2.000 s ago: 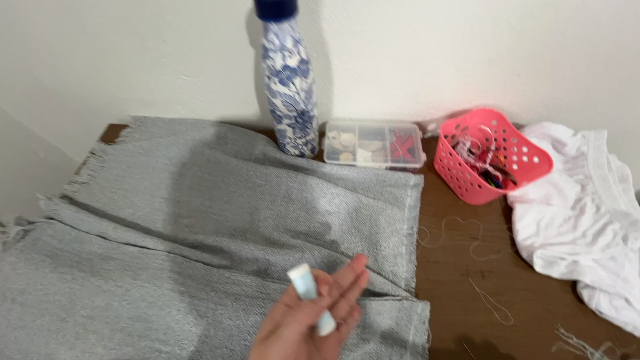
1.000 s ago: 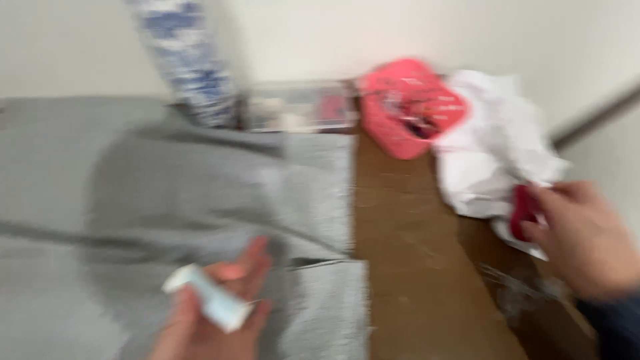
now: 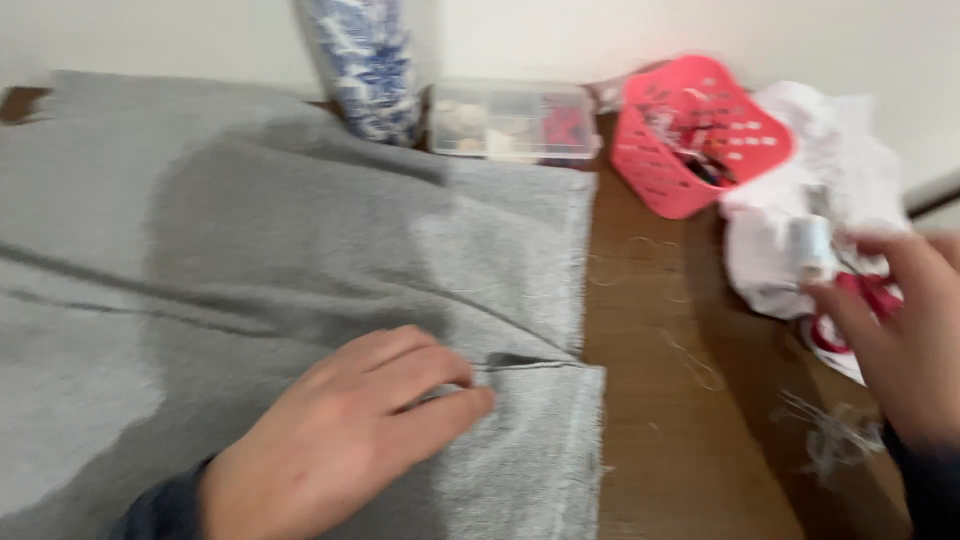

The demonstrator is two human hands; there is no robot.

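Grey woven fabric with frayed edges is spread over the brown table. My left hand rests on it, fingers slightly bent and a little apart, near a fold opening at the right edge; no object shows in it. At the right, my right hand is blurred, with thumb and fingers apart. A small white and pale blue thread spool is at its thumb tip; whether it is gripped is unclear. Red-handled scissors, partly hidden by that hand, lie over white cloth.
Behind the fabric stand a blue-and-white patterned bottle and a clear compartment box of small items. A pink perforated basket with sewing odds and ends adjoins the white cloth. Loose threads lie on the brown tabletop.
The spool has left my left hand and is now by my right hand. My left hand has turned palm down onto the fabric. My right hand has entered from the right since the oldest frame.
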